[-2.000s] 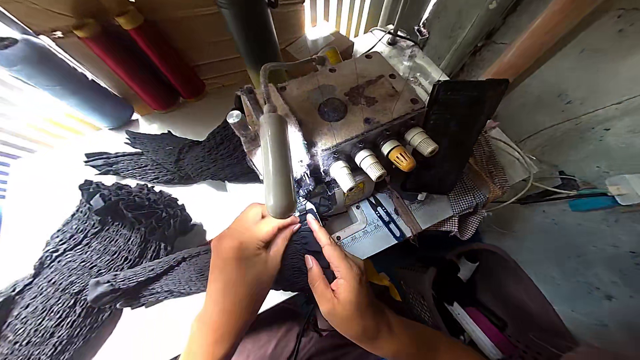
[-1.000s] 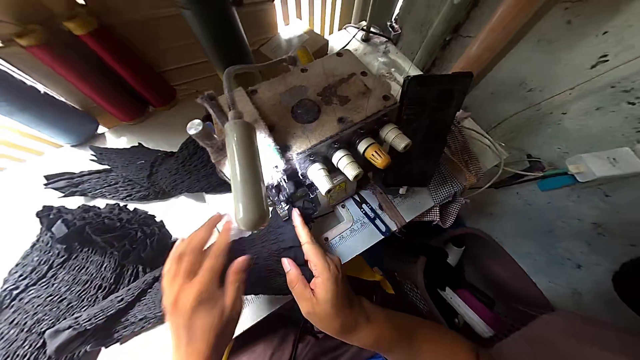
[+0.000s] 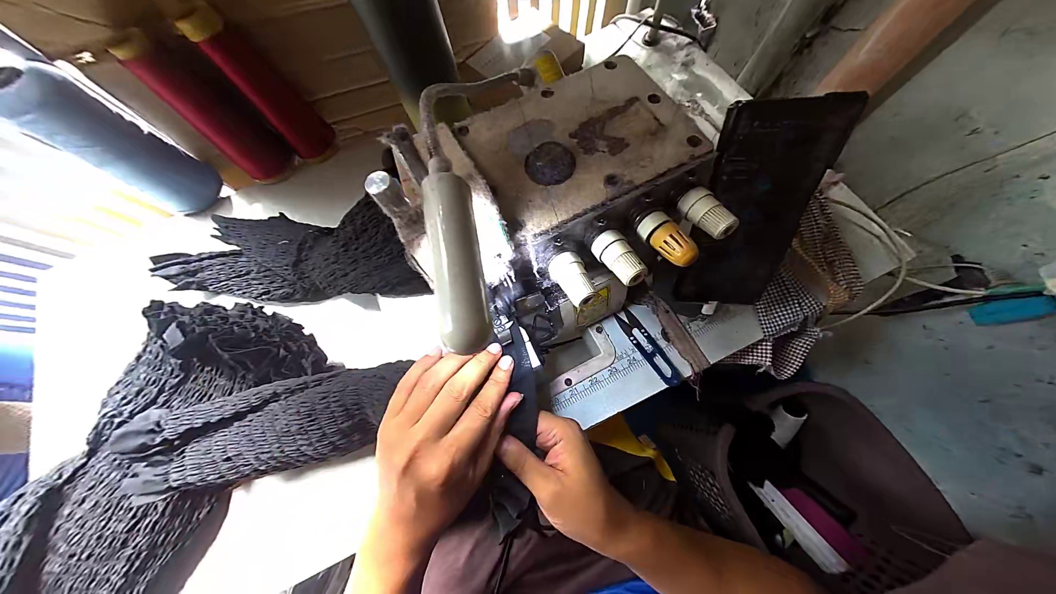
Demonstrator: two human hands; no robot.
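Note:
An overlock sewing machine with several tension knobs stands ahead, a grey lamp hanging over its needle area. My left hand lies flat, fingers together, on dark fabric just before the presser foot. My right hand pinches the same fabric nearer my lap, between thumb and fingers. The fabric runs up under the foot; its far end is hidden. Crinkled dark fabric pieces lie left of my left hand, and another lies behind. Blue thread snips rest on the machine bed, right of the foot.
Red thread cones and a blue-grey roll are at the back left. A black flat panel leans at the machine's right, by checked cloth. A plastic basket holding various things sits at the lower right, near the wall.
My left hand, lifted with fingers spread one second ago, now lies on the fabric by the foot. My right hand has drawn back from the foot toward my lap and grips the fabric.

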